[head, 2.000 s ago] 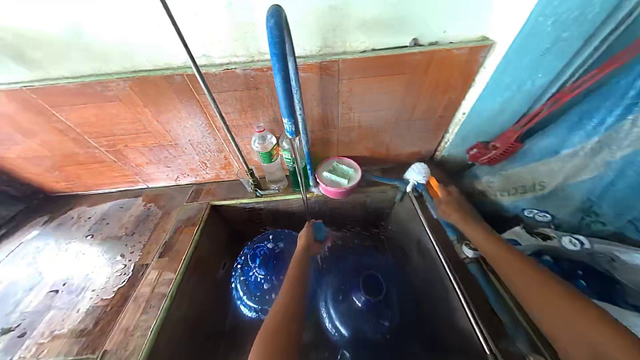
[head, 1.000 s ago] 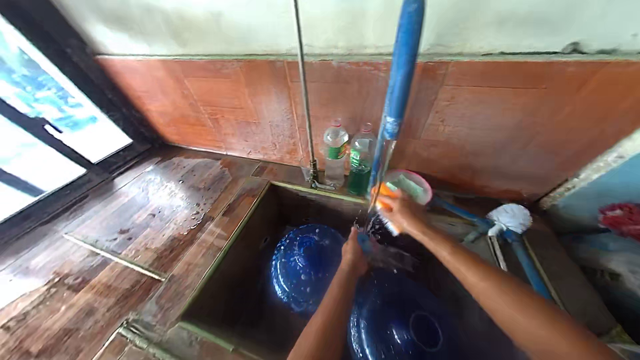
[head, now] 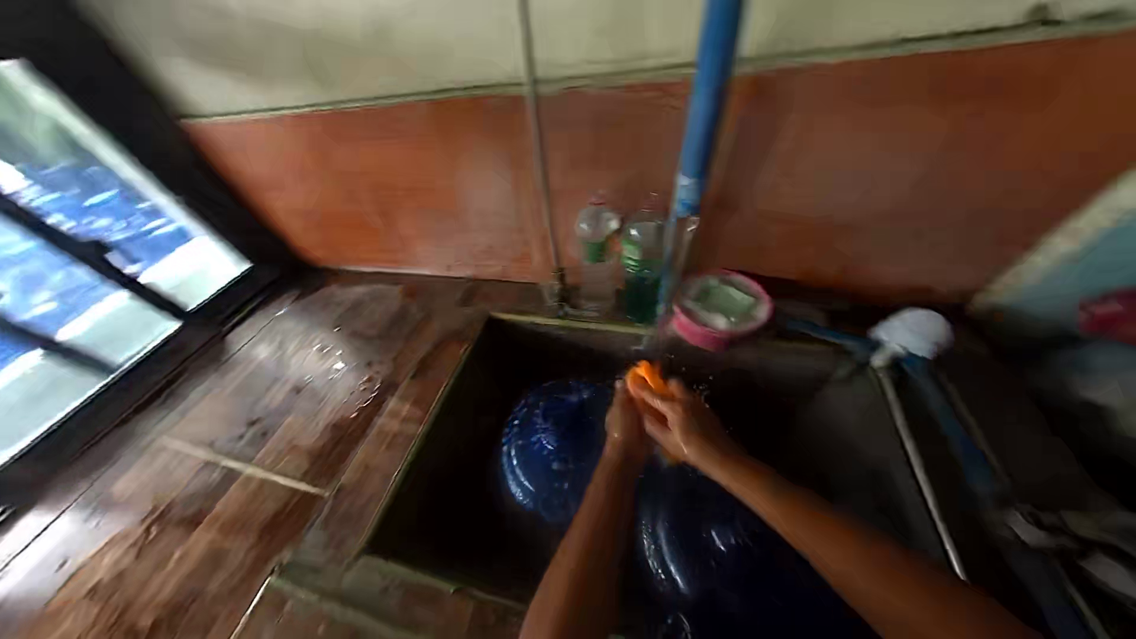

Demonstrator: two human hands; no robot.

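Under the stream from a blue pipe (head: 710, 98), my right hand (head: 688, 426) grips an orange object (head: 649, 378), too blurred to name surely. My left hand (head: 626, 422) presses against it from the left side; whether it holds anything of its own is hidden. Both hands are over a dark sink basin (head: 426, 426). Below them in the basin lie two large blue plastic water jugs, one at left (head: 546, 444) and one (head: 710, 550) partly covered by my right forearm.
Behind the basin stand a clear bottle (head: 596, 257), a green-tinted bottle (head: 642, 266) and a pink tub (head: 723, 311) with a pale green block. A white-headed brush (head: 912, 333) with a long handle rests at right. The wet tiled counter (head: 293, 390) extends left toward a window.
My right hand, at the basin's right edge two seconds ago with an orange item, has come over to my left hand under the water. The view has turned left.
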